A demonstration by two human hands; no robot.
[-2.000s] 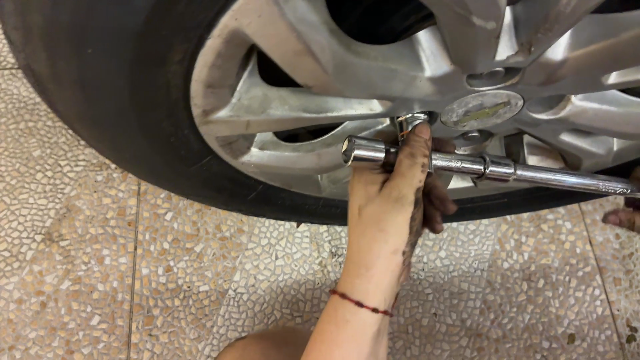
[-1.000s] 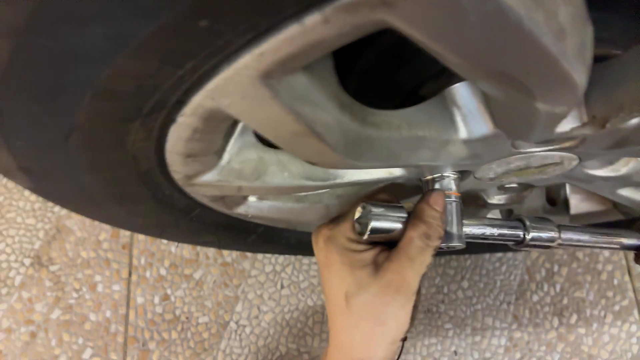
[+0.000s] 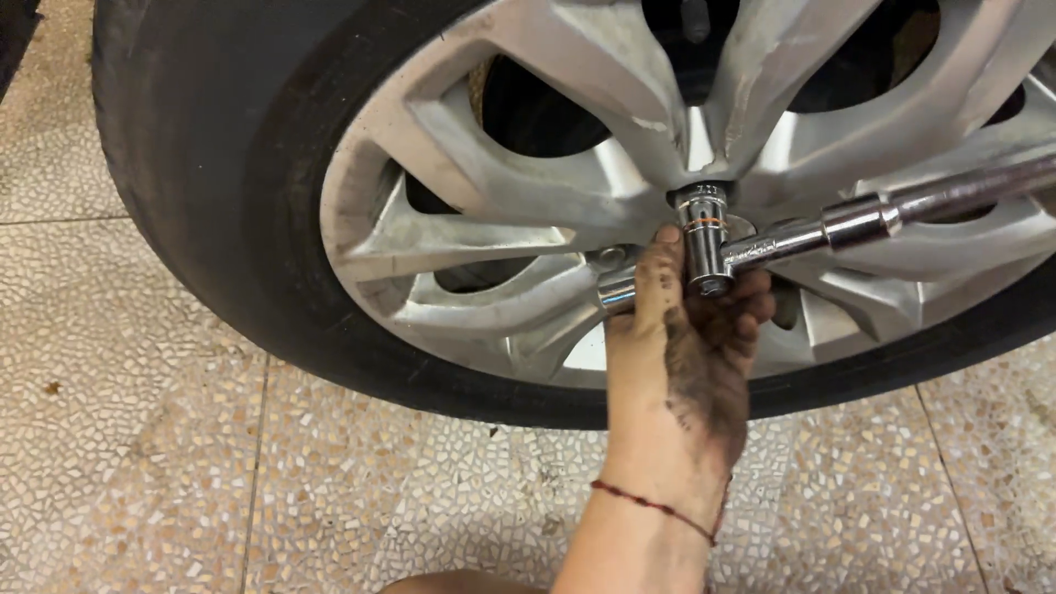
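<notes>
My left hand [image 3: 701, 355], smudged dark, reaches up from below and grips the head end of a chrome socket wrench [image 3: 771, 243]. Its thumb lies left of the upright socket [image 3: 705, 235]; its fingers curl behind and below the bar. The socket's tip sits in a lug recess above the center cap [image 3: 742, 223], which it partly hides. One short end of the bar [image 3: 617, 290] shows left of the thumb, while the long handle [image 3: 973, 194] runs out at the upper right. A lug nut [image 3: 612, 256] shows in the recess to the left. My right hand is out of view.
The silver alloy wheel [image 3: 495, 198] and its black tire [image 3: 214, 165] fill the upper view. A tire valve stem [image 3: 695, 21] shows between spokes at the top. Below lies a mosaic-patterned tile floor [image 3: 330, 495]. Part of a leg shows at the bottom edge.
The socket has moved from the recess left of the center cap to the one above it, my left hand moving with it. My right hand, at the right edge two seconds ago, has left view.
</notes>
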